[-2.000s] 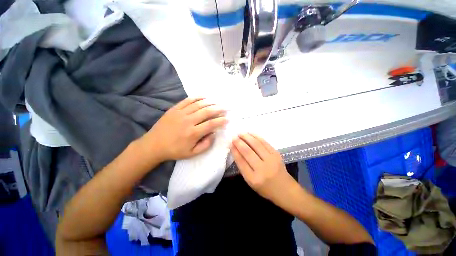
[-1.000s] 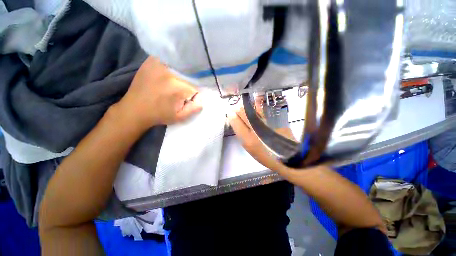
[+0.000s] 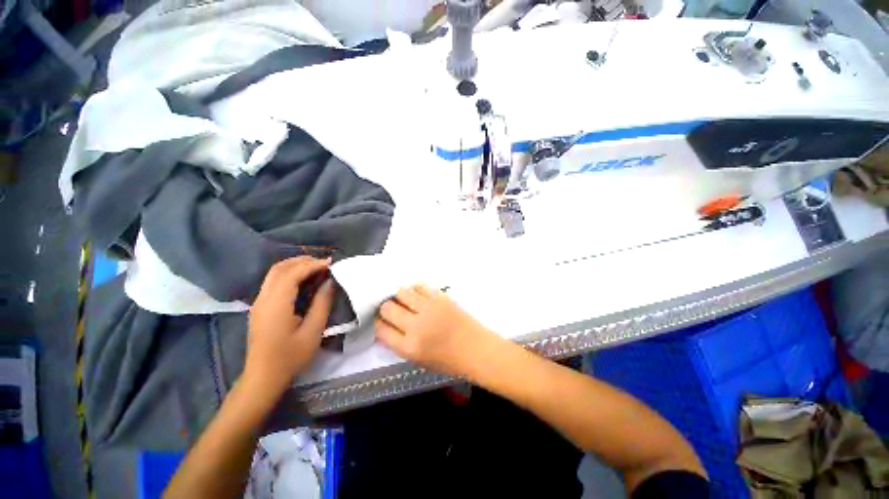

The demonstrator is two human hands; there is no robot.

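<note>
The dark grey garment body (image 3: pixel 263 210) lies bunched left of the needle and hangs over the table's left side. White knit pieces (image 3: pixel 180 127) are attached to it. A white rib piece (image 3: pixel 363 283) lies in front of me, left of and nearer than the presser foot (image 3: pixel 511 216). My left hand (image 3: pixel 292 310) grips the grey cloth and the edge of the white piece, thumb and fingers close together. My right hand (image 3: pixel 417 324) holds the white piece's right side with bent fingertips. The sewing machine (image 3: pixel 624 161) stands behind, its needle area away from both hands.
Orange and black thread snips (image 3: pixel 733 214) lie on the table at the right. The table's ruler-marked front edge (image 3: pixel 624 324) runs below my hands. A blue bin with white scraps (image 3: pixel 289 466) is below left. Blue bins (image 3: pixel 770 341) and khaki cloth (image 3: pixel 814 443) are below right.
Both hands have moved left and nearer, away from the needle, with the white piece. The view has drawn back; the shiny curved guard no longer blocks it, and more of the machine shows.
</note>
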